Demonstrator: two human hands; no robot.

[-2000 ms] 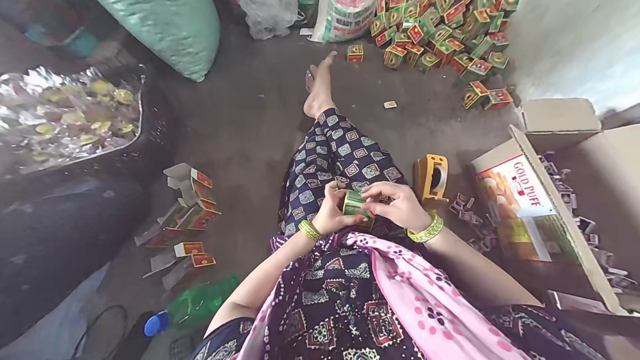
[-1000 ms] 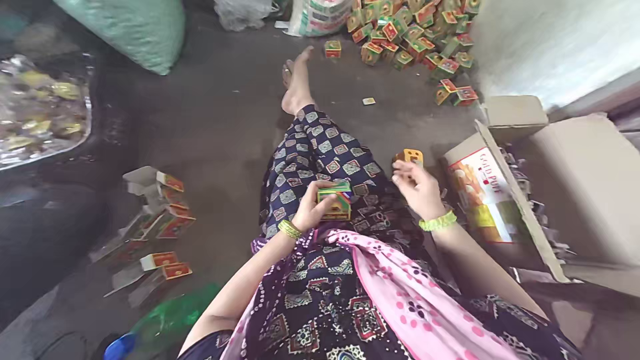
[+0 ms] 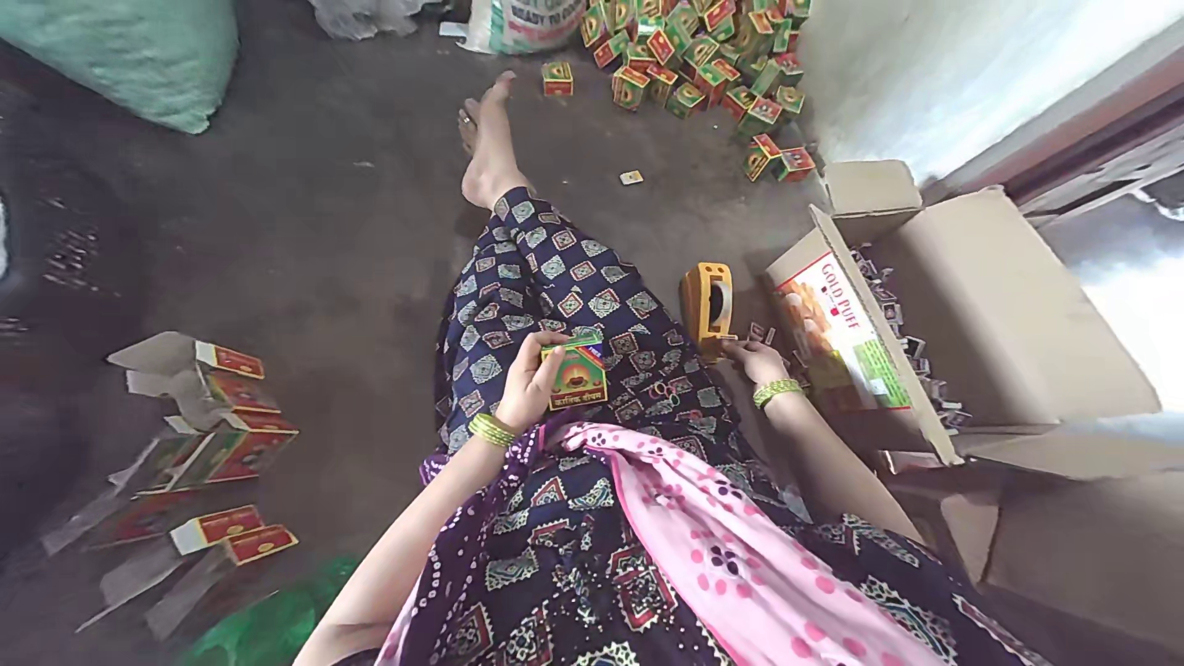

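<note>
My left hand (image 3: 530, 377) grips a small green and red printed carton (image 3: 579, 372) upright over my lap, thumb on its front face. Out to the right, my right hand (image 3: 758, 359) reaches down beside a yellow tape dispenser (image 3: 710, 310) that stands on the floor. Its fingertips are at the dispenser's near end, among small matchbox-like pieces (image 3: 760, 331); whether they grip anything cannot be made out. A few small rubber bands (image 3: 662, 390) lie on the patterned cloth over my lap.
Open cartons (image 3: 245, 449) stand at the left, near a green plastic bottle (image 3: 268, 622). A large open cardboard box (image 3: 999, 314) holds small pieces at the right. Many closed cartons (image 3: 694, 55) are heaped at the far wall, with sacks (image 3: 139, 55) beyond my foot.
My right hand has left the carton and moved right, down beside the tape dispenser. The left hand has kept hold of the carton.
</note>
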